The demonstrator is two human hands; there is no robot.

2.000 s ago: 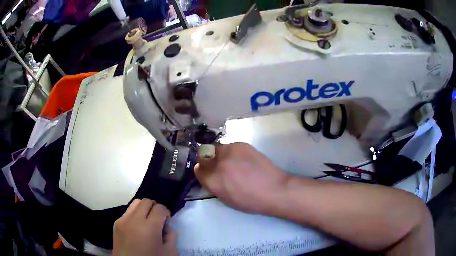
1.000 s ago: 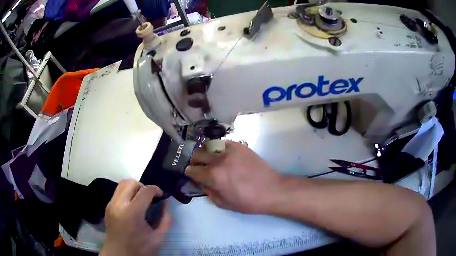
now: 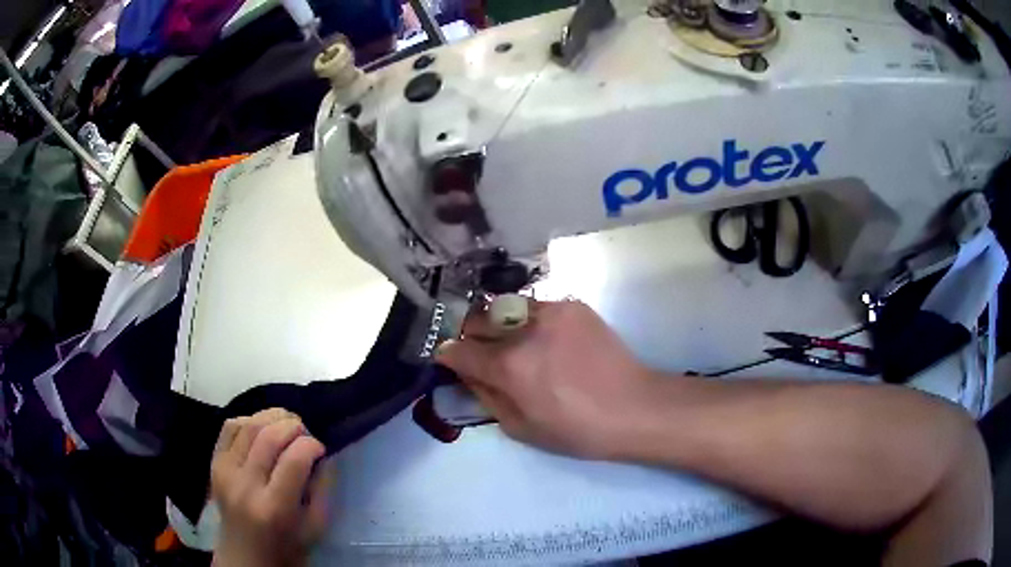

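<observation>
A dark fabric panel (image 3: 366, 399) runs from under the head of the white sewing machine (image 3: 710, 133) to the table's left edge. A grey label piece with pale letters (image 3: 432, 330) lies on it near the needle area. My right hand (image 3: 549, 371) is at the needle area, its fingertips pinching the cloth beside the label; part of the fingers is hidden behind the pale knob (image 3: 509, 311). My left hand (image 3: 269, 471) is curled on the dark fabric at lower left, holding it. The needle and presser foot cannot be made out clearly.
Black-handled scissors (image 3: 761, 235) lie behind the machine arm. Red and dark snips (image 3: 818, 351) lie right of my right forearm. An orange bin (image 3: 166, 216) and white and purple cut pieces (image 3: 111, 382) are at the left. Heaped cloth is behind.
My left hand has moved down and left from the needle, and the fabric between the hands is now stretched longer. My right hand stays by the needle. The whole view has shifted slightly.
</observation>
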